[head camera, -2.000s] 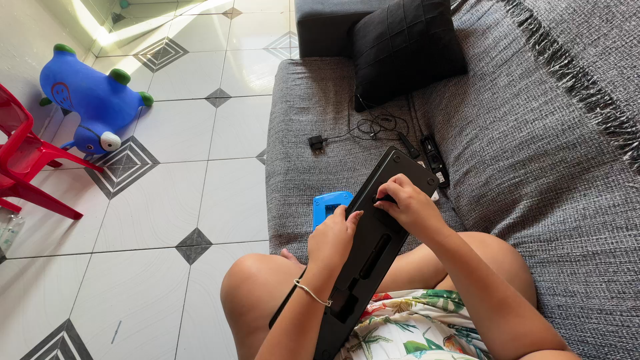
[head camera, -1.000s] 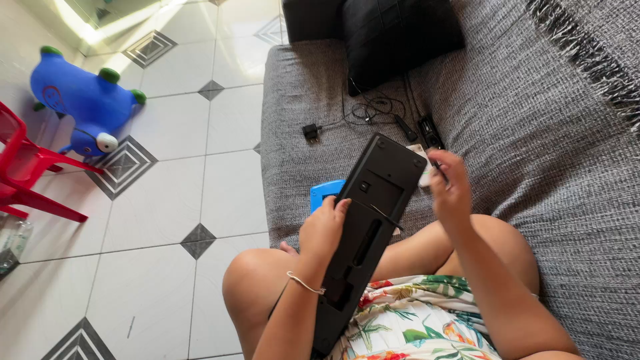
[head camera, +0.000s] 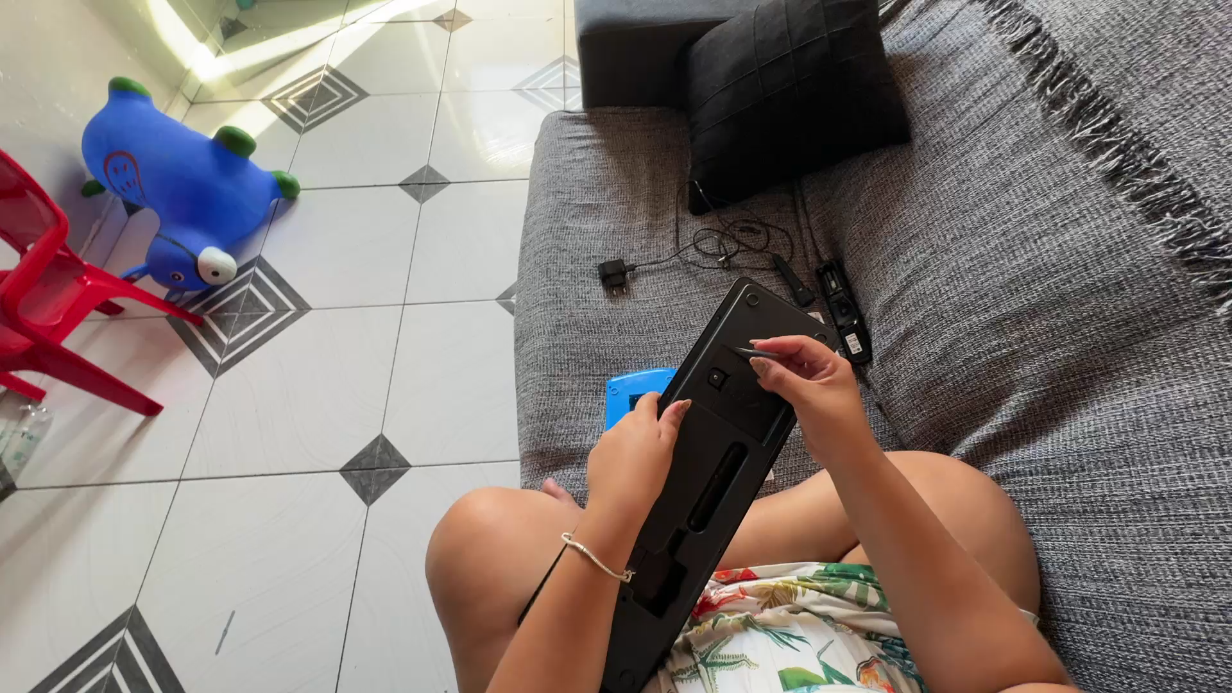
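A long black plastic device (head camera: 746, 409), its underside with recesses and a small square socket facing up, lies tilted across my lap. My left hand (head camera: 630, 452) grips its left edge, thumb over the top face. Between the thumb and fingers of my right hand (head camera: 813, 385) is a small thin pointed object (head camera: 747, 352), held over the device's upper end near the square recess; its kind is unclear. A blue plastic object (head camera: 624, 387) lies on the sofa just beyond my left hand, partly hidden by it and by the device.
On the grey woven sofa cover (head camera: 587, 212) lie a black power adapter (head camera: 613, 273) with a tangled cable (head camera: 736, 241), a narrow black open-topped part (head camera: 844, 310) and a black cushion (head camera: 794, 91). On the tiled floor at left are a blue inflatable animal toy (head camera: 192, 173) and a red plastic chair (head camera: 58, 298).
My right hand has moved from beside the device's right edge back over its upper end. A thin dark piece seen lying across the device one second ago no longer shows there.
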